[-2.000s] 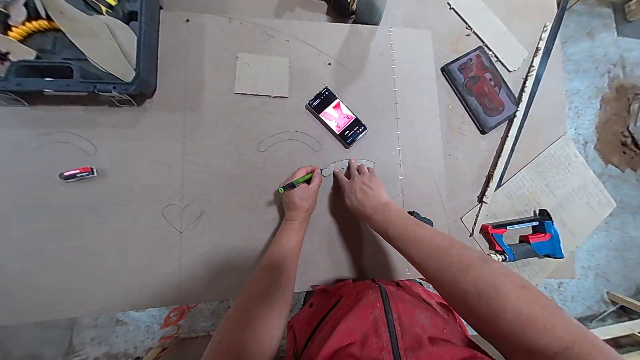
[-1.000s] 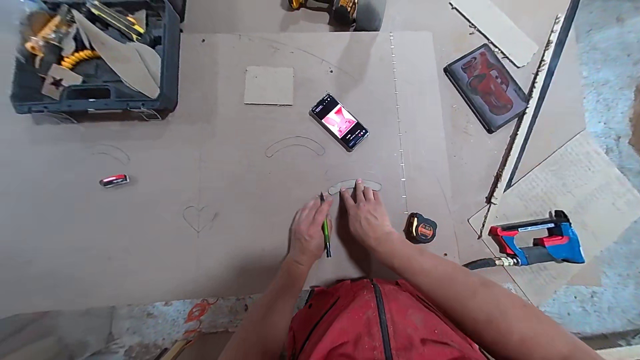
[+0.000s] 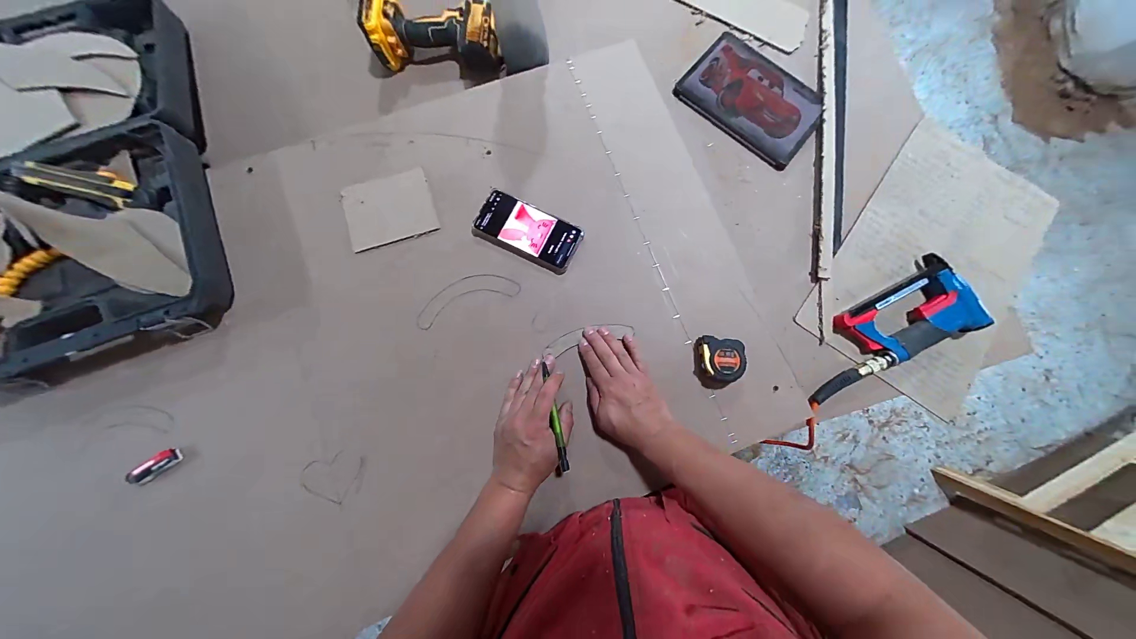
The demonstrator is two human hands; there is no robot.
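Note:
My left hand (image 3: 531,430) lies on the brown sheet (image 3: 399,532) with a green and black marking pencil (image 3: 557,430) held at its thumb side, its end near the fingertips. Beside it, my right hand (image 3: 626,390) rests flat, fingers together, over a small curved piece (image 3: 572,340) with a drawn outline; whether this is a loose template cannot be told from its covered part. Up and left of the hands is a pencilled arc shape (image 3: 469,288), and a drawn heart (image 3: 334,477) is lower left. A smartphone (image 3: 529,230) with a lit screen lies above the hands.
Right of my hands sits a tape measure (image 3: 721,360). Farther right are a blue and red staple gun (image 3: 914,311) with a hose and a tablet-like case (image 3: 753,99). A square board piece (image 3: 390,209), a utility knife (image 3: 154,466), an open toolbox (image 3: 209,257) and a cordless drill (image 3: 435,34) are around.
The pencil, which pointed sideways across the left fingers two seconds ago, now lies lengthwise along the left hand. The right hand stays over the curved piece. The view has turned.

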